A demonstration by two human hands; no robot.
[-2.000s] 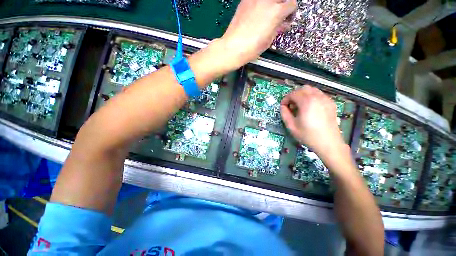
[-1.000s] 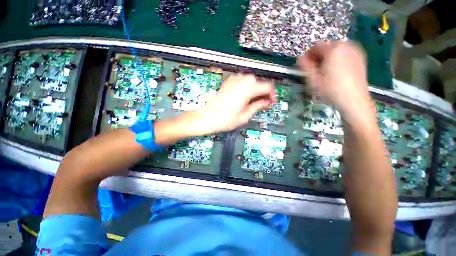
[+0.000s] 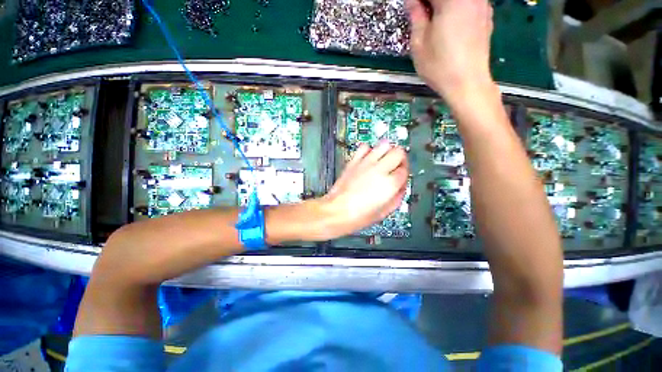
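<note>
My left hand [image 3: 372,185], with a blue strap [image 3: 251,226] on the wrist, is over the left pair of green circuit boards [image 3: 377,120] on the middle pallet [image 3: 421,178]. Its fingers are bent together at the lower edge of the upper board; whether they hold a part cannot be seen. My right hand [image 3: 454,43] is at the right side of the silver component pile [image 3: 361,26] beyond the line, fingertips down at the pile. The hand hides part of the pile, and what its fingers hold cannot be told. My right forearm covers boards on the pallet's right side.
More pallets with boards lie left [image 3: 178,120] and right [image 3: 559,138] along the conveyor, between pale rails [image 3: 464,276]. A dark gap [image 3: 112,156] separates two left pallets. A dark heap [image 3: 72,27] and scattered dark parts [image 3: 205,14] lie on the green mat. A blue cord [image 3: 185,69] crosses a board.
My left hand went from the silver pile down to the boards. My right hand went from the boards up to the silver pile. The view has shifted.
</note>
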